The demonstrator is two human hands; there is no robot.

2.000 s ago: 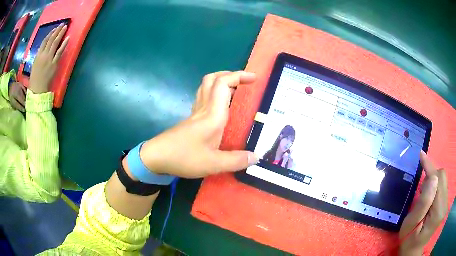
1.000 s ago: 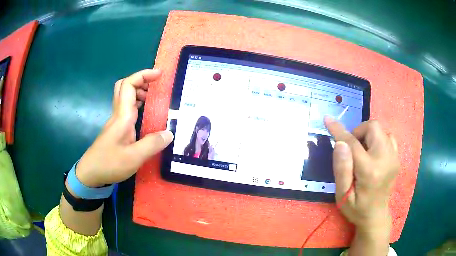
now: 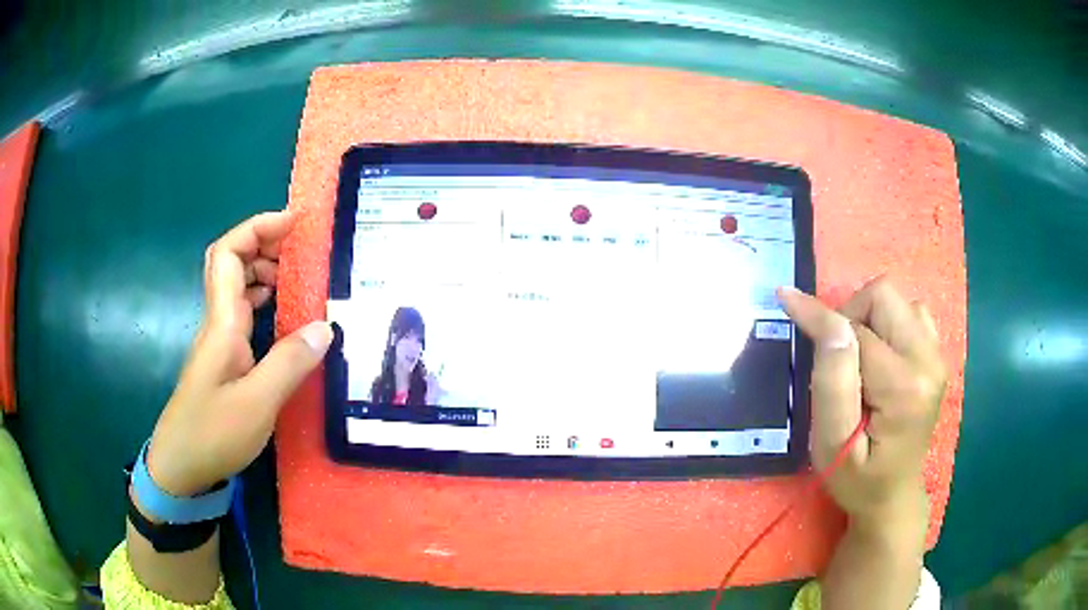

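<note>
A black-framed tablet (image 3: 573, 346) lies on an orange-red foam pad (image 3: 597, 524). Its lit screen shows a white page with three red dots, a portrait picture at lower left and a dark box at lower right. My left hand (image 3: 233, 369) is at the tablet's left edge, thumb touching the frame, fingers apart and curled over the pad. My right hand (image 3: 877, 387) is at the right edge, index fingertip over the screen's right margin. A thin red cable (image 3: 770, 526) runs from the right hand's fingers down over the pad; its plug is hidden.
The pad lies on a shiny green surface (image 3: 143, 179). Another orange-red pad (image 3: 14, 256) shows at the far left edge, with part of a yellow sleeve (image 3: 30, 524) below it. A blue cord (image 3: 246, 536) hangs from my left wrist strap.
The view has shifted, so the tablet sits more level. My right hand came from the right edge onto the screen, then its fingertip moved back to the screen's right margin. The left hand stays at the left edge.
</note>
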